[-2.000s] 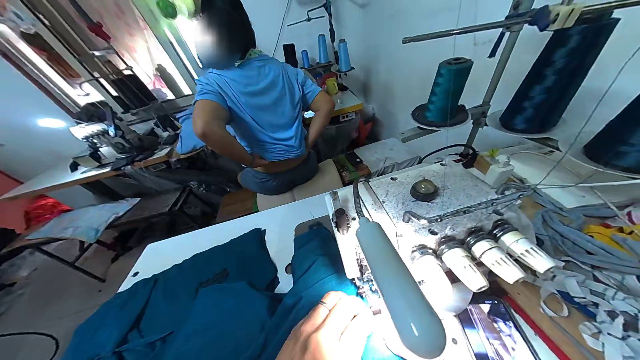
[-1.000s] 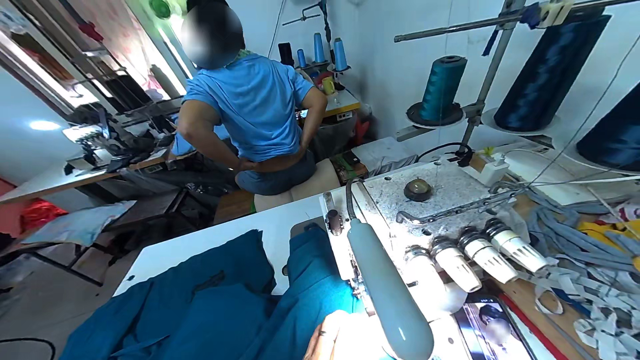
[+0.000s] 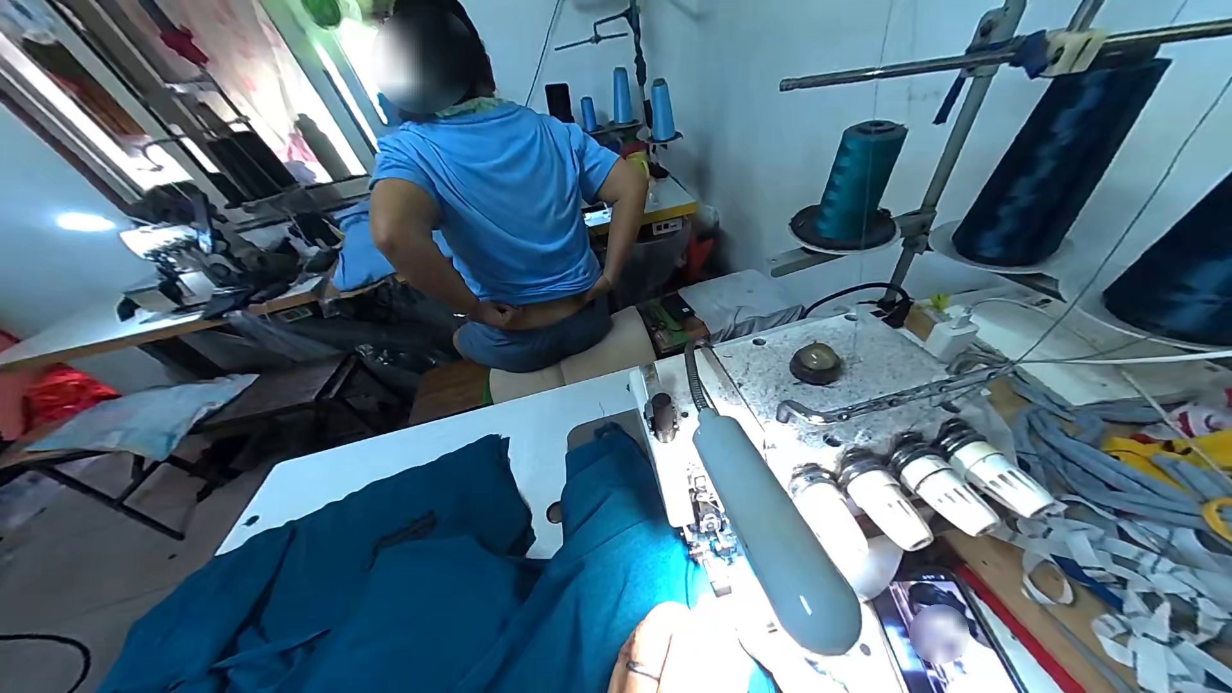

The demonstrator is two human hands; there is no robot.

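One bare hand (image 3: pixel 664 650) shows at the bottom edge, on the teal fabric (image 3: pixel 414 587) beside the needle area of an overlock-type sewing machine (image 3: pixel 712 529); strong lamp light washes it out, and its fingertips and grip are hard to make out. Which hand it is cannot be told; no second hand can be picked out. A grey lamp (image 3: pixel 775 529) on a flexible neck hangs over the machine. The teal fabric lies in folds across the white table (image 3: pixel 356 452), with a strip running up beside the machine. Several white tension dials (image 3: pixel 948 491) stand to the right.
A teal thread cone (image 3: pixel 861 183) and dark blue cones (image 3: pixel 1059 173) sit on a stand at the right. A phone (image 3: pixel 948 630) lies near the dials, beside grey and white fabric strips (image 3: pixel 1145 577). Beyond the table a person in blue (image 3: pixel 500 202) sits facing away.
The visible hand shows lower in the frame than two seconds ago, and less of it is in view. The strip of fabric beside the machine has shifted slightly.
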